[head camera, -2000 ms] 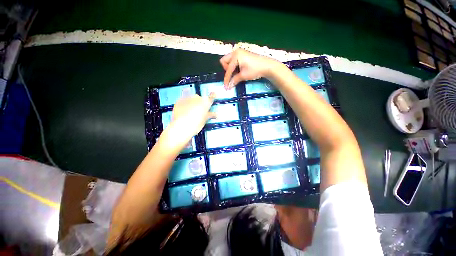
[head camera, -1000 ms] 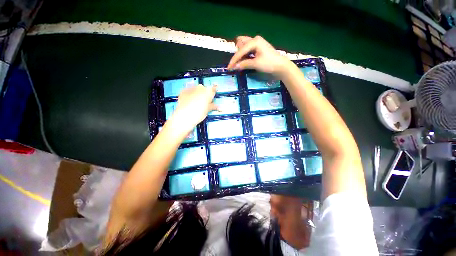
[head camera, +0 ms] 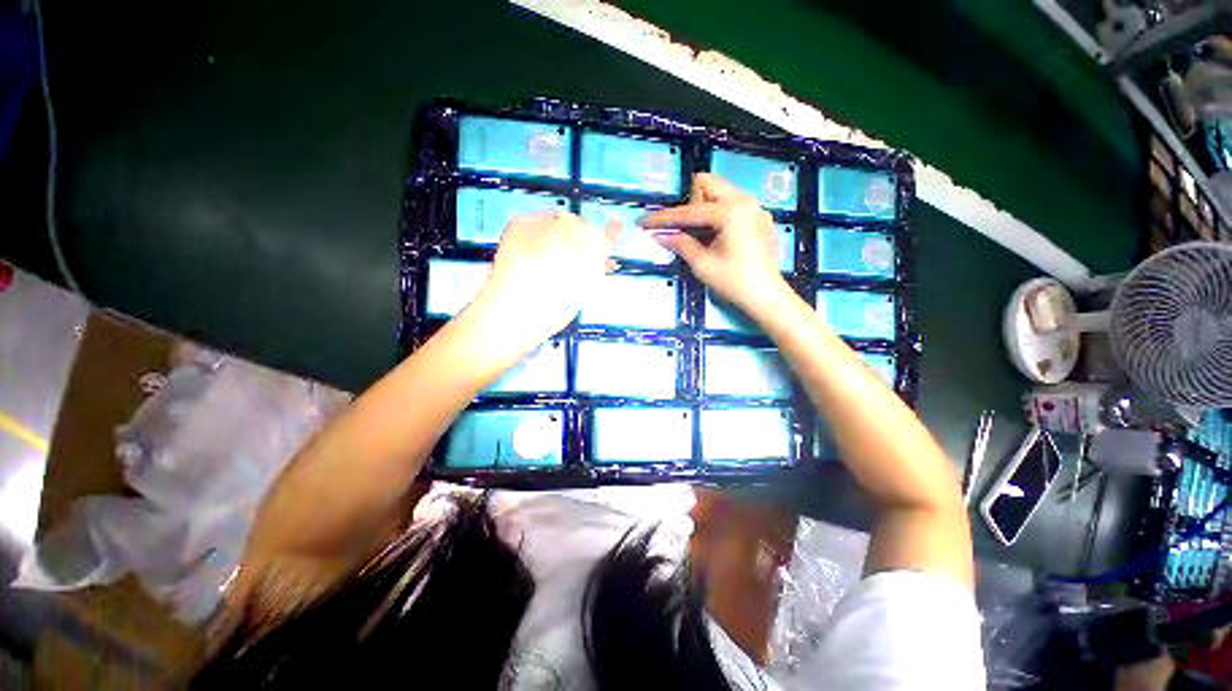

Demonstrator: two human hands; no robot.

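Note:
A black blister tray [head camera: 419, 257] holds teal flat units in rows of pockets; many show a pale ring near one end. My left hand [head camera: 554, 263] rests over the second row, its thumb and forefinger apart at a teal unit [head camera: 627, 239] in the second column. My right hand [head camera: 730, 250] is at the right end of that unit, thumb and forefinger close together. A small pale spot shows at those fingertips; whether it is held film or glare, I cannot tell. My forearms and hands hide parts of several units.
At the right are a white fan [head camera: 1182, 324], a round white dish [head camera: 1040, 331], thin silver tweezers [head camera: 980, 456] and a smartphone [head camera: 1023, 486]. Crumpled plastic bags [head camera: 223, 452] lie at lower left by a brown carton [head camera: 101, 405]. Another person's hand [head camera: 1148, 671] shows at lower right.
The view has turned and shifted. My right hand has come down from the tray's back edge to the second-row unit. My left hand has moved from the back-row unit to the second row.

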